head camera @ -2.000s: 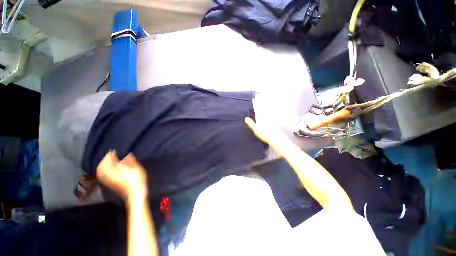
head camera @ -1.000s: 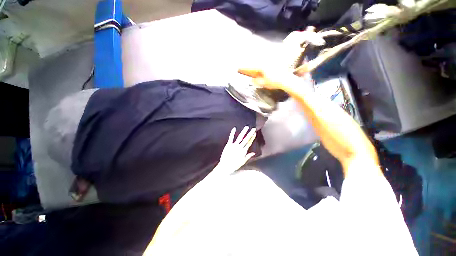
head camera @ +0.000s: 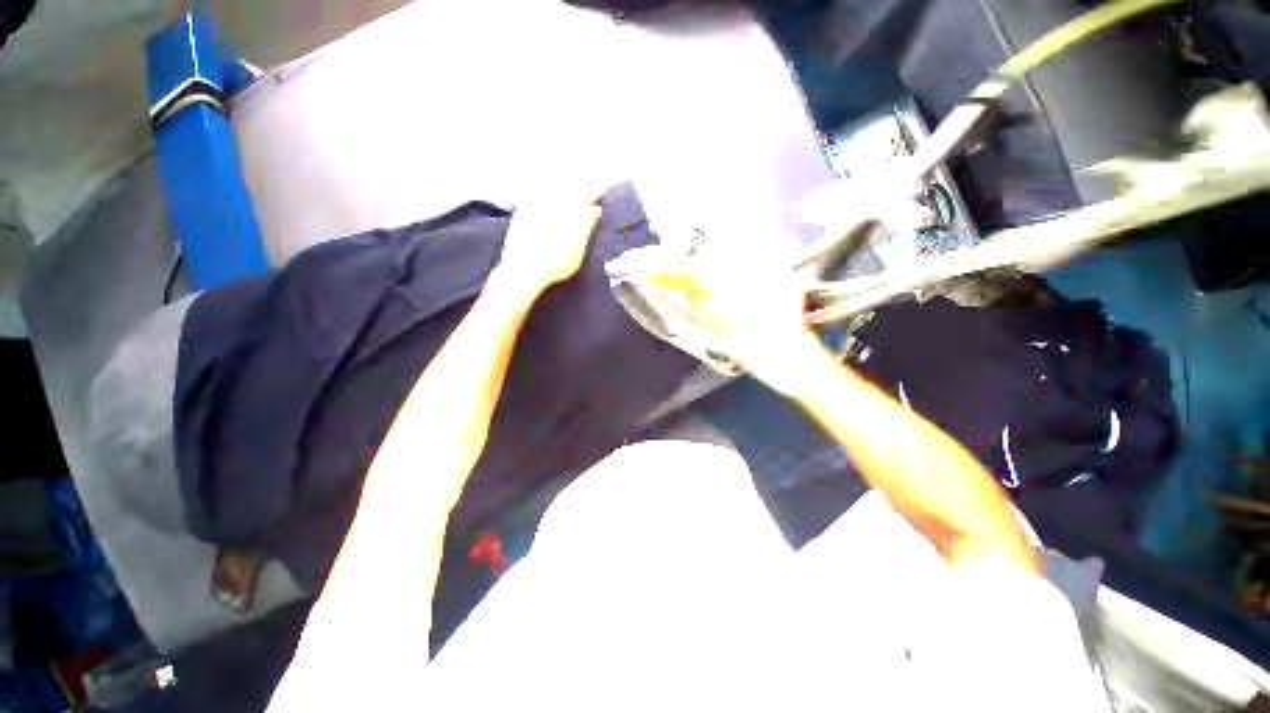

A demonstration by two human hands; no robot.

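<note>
The dark navy garment (head camera: 334, 348) lies over the middle of the table, with long folds on its left part. My right hand (head camera: 703, 300) is closed around the handle of the steam iron (head camera: 669, 323), whose silver-grey body rests on the garment's right end. Glare washes out part of the iron and hand. My left hand (head camera: 557, 240) is on the garment's far edge, left of the iron, fingers bent in; glare hides whether it pinches the cloth. The steam hose (head camera: 1017, 244) runs from the iron off to the right.
The blue arm (head camera: 202, 181) stands at the table's far left. The pale pad end (head camera: 139, 418) shows left of the garment. A smartphone (head camera: 234, 578) lies at the table's left edge. The iron rest (head camera: 891, 153) is at the right end. A dark garment heap (head camera: 1031, 404) sits below right.
The iron has moved down onto the garment's right end. My left hand has moved from the near right edge to the far edge. The view has shifted, and the blue arm appears further left.
</note>
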